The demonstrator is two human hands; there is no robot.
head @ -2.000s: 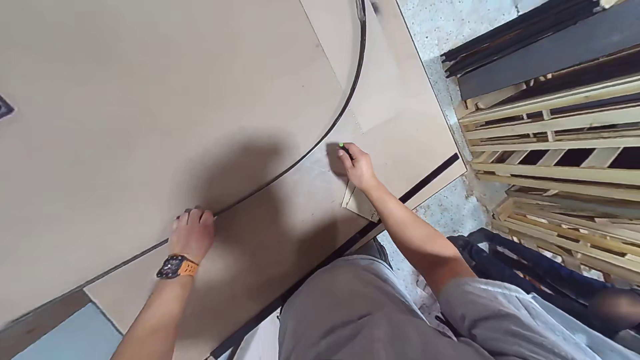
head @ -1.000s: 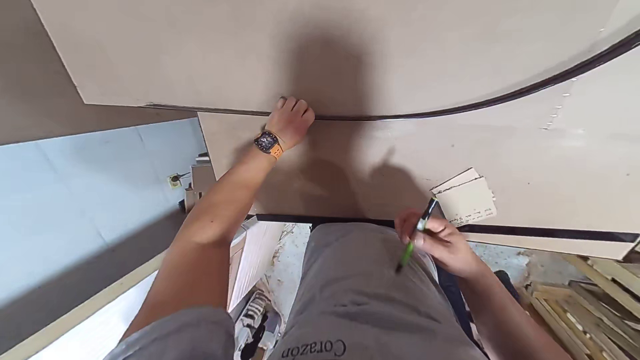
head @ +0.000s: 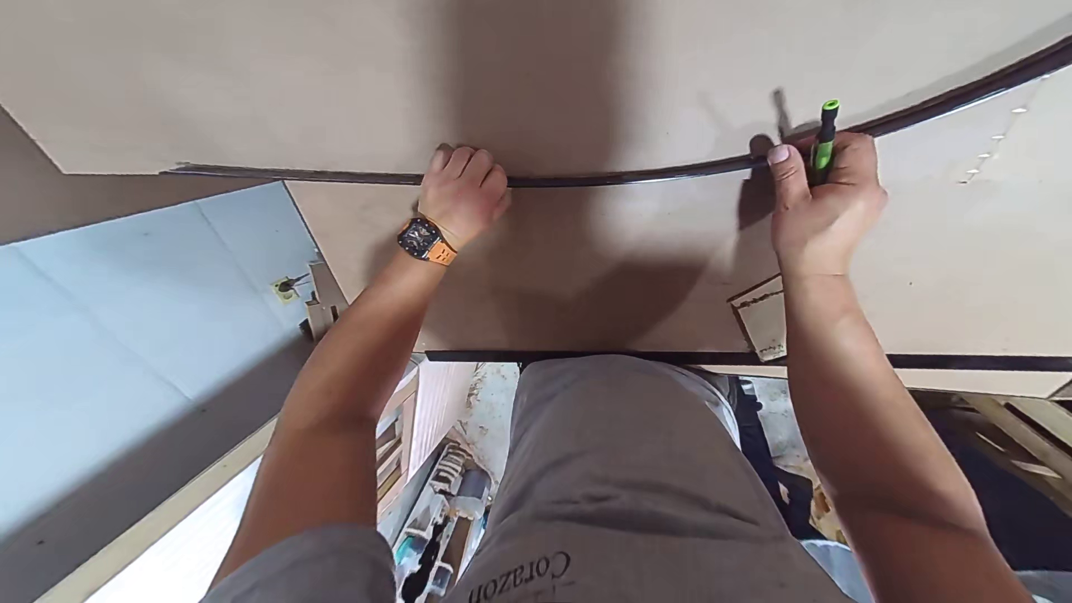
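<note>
A thin dark flexible strip (head: 620,178) runs in a curve across a large beige board (head: 586,276), from the left and rising at the right. My left hand (head: 465,193), with a watch on the wrist, grips the strip left of the middle. My right hand (head: 825,193) is at the strip farther right, its thumb near the strip's edge, and holds a green and black pen (head: 826,142) upright between its fingers. Whether its fingers also close round the strip is hard to tell. A small flat wooden piece (head: 764,322) lies beside my right forearm, partly hidden.
A black band (head: 980,362) follows the board's near edge, close to my body. Pale blue panels (head: 151,310) lie at the left, with a small yellow fitting (head: 286,290). Below are a bin of assorted items (head: 440,519) and wooden slats (head: 1022,435) at the lower right.
My right hand, near my body with the pen one second ago, has moved out to the strip. My left hand remains on the strip. The view has turned considerably since the first frame.
</note>
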